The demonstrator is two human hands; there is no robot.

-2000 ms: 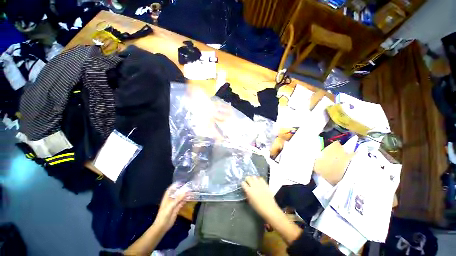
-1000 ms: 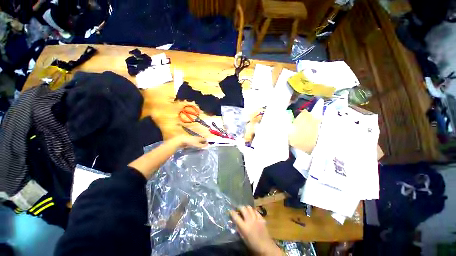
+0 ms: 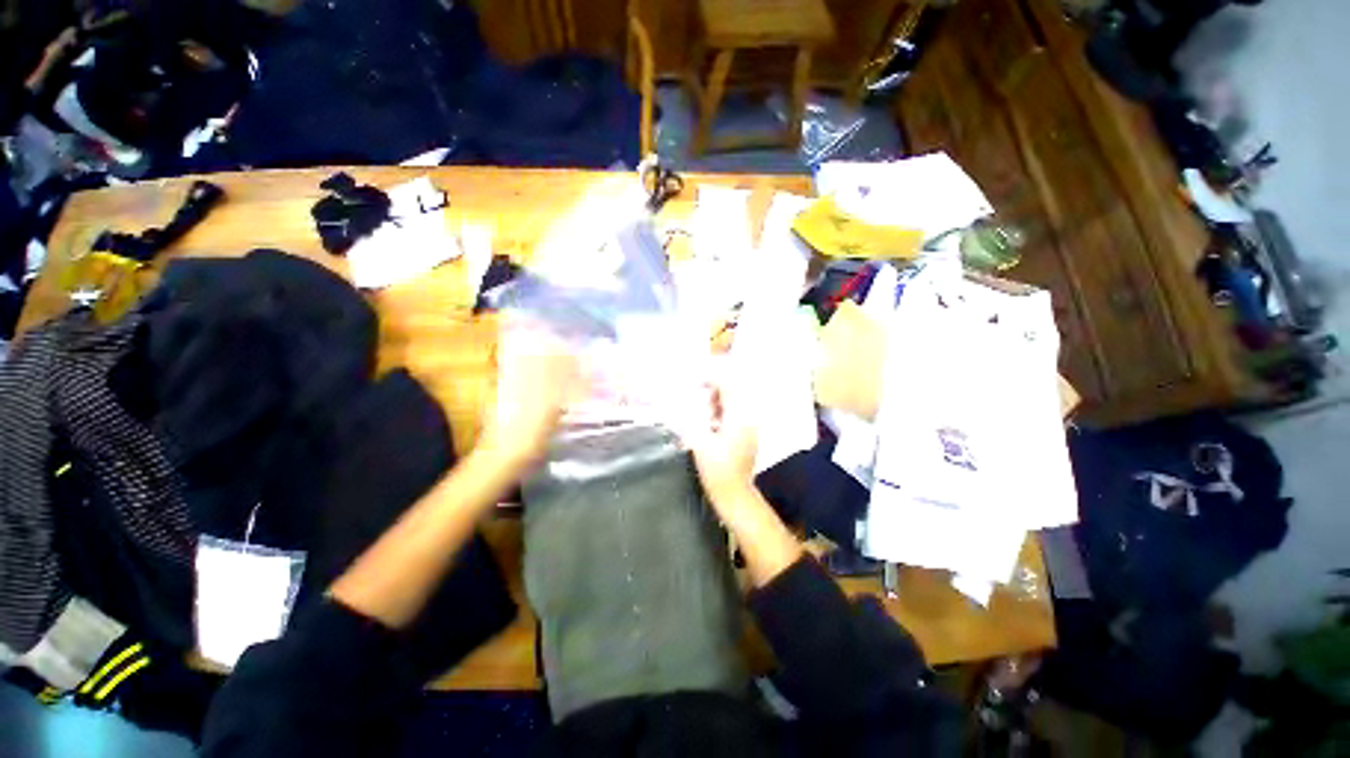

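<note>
The folded olive garment (image 3: 629, 578) lies flat at the table's front edge, its near end against my body. The clear polybag (image 3: 607, 319) is bunched and glaring white at the garment's far end, over the middle of the table. My left hand (image 3: 536, 397) is blurred at the bag's left side. My right hand (image 3: 721, 440) is at the bag's right side, by the garment's far right corner. Glare hides the fingers of both hands and how they grip.
Black garments (image 3: 267, 348) and a striped garment (image 3: 111, 415) lie at left, with a white card (image 3: 244, 595). Papers (image 3: 970, 430) cover the right end. Dark-handled scissors (image 3: 659, 184) lie at the far edge. A wooden stool (image 3: 758, 45) stands beyond.
The polybag has moved from over the olive garment to its far end, leaving most of the garment uncovered. Both hands have moved, and the red-handled scissors are now hidden.
</note>
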